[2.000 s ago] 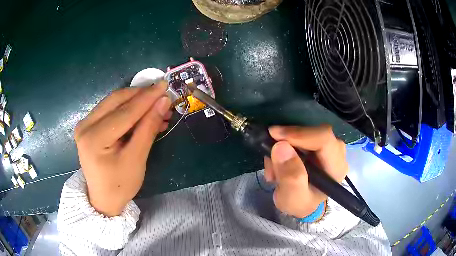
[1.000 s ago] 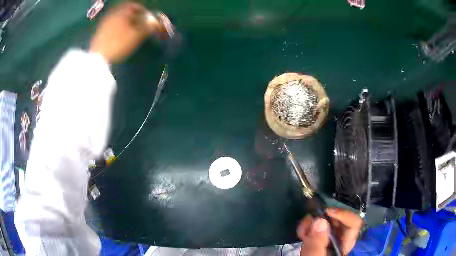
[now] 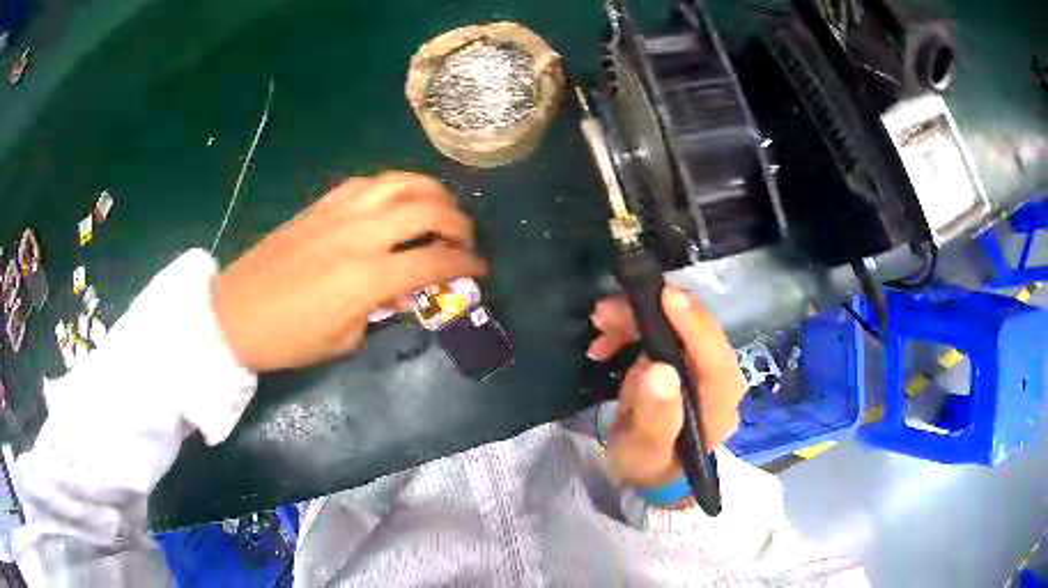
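Observation:
A watch housing (image 3: 446, 302) with orange-yellow flex inside lies at the centre of the dark green mat, partly covered by my left hand. Its black display screen (image 3: 477, 346) extends below it, with a small white label near its top. My left hand (image 3: 345, 270) is over the housing with fingertips at its upper edge; blur and the hand's own back hide whether it grips it. My right hand (image 3: 678, 385) holds the soldering iron (image 3: 659, 333) by its black handle, tip pointing up, beside the fan and off the housing.
A tan bowl of silvery scraps (image 3: 422, 98) is at the top centre. The black fan (image 3: 701, 138) and a black box with a white panel (image 3: 937, 161) are at right. Small parts (image 3: 81, 333) and pinkish housings (image 3: 28, 270) lie at left. A thin solder wire (image 3: 244, 172) rises from the mat.
My left hand has come back from the upper left to the centre, where a housing with screen now lies. My right hand has the iron still held, now beside the fan. The view has shifted.

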